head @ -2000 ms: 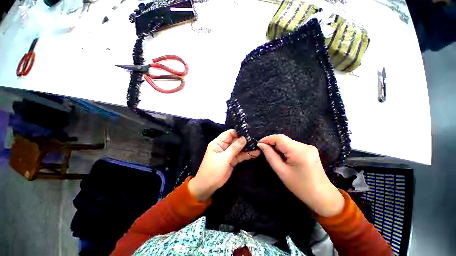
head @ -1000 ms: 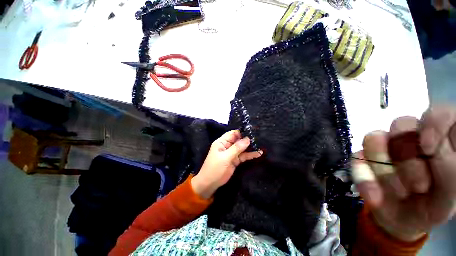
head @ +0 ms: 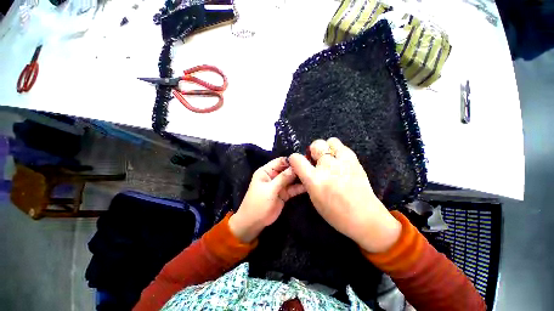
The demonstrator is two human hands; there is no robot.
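Observation:
A dark woolly garment (head: pixel 346 97) with flecked braid trim (head: pixel 408 115) along its edges lies over the table's front edge and my lap. My left hand (head: pixel 264 193) pinches the trimmed edge near the middle of the cloth. My right hand (head: pixel 343 191) is beside it, its fingertips touching the same spot and covering part of the trim. A needle or thread is too small to see at the fingertips.
Red-handled scissors (head: pixel 203 89) lie across a loose trim strip on the white table (head: pixel 261 79). A second pair (head: pixel 28 74) is far left, snips (head: pixel 465 102) at right, striped blocks (head: pixel 424 51) behind. A black crate (head: pixel 471 243), blue-rimmed bin (head: pixel 195 212) and stool (head: pixel 30 191) stand below.
My right hand swung out to the right with a dark thread stretched from it, then came back to the cloth edge beside my left hand. My left hand kept its pinch.

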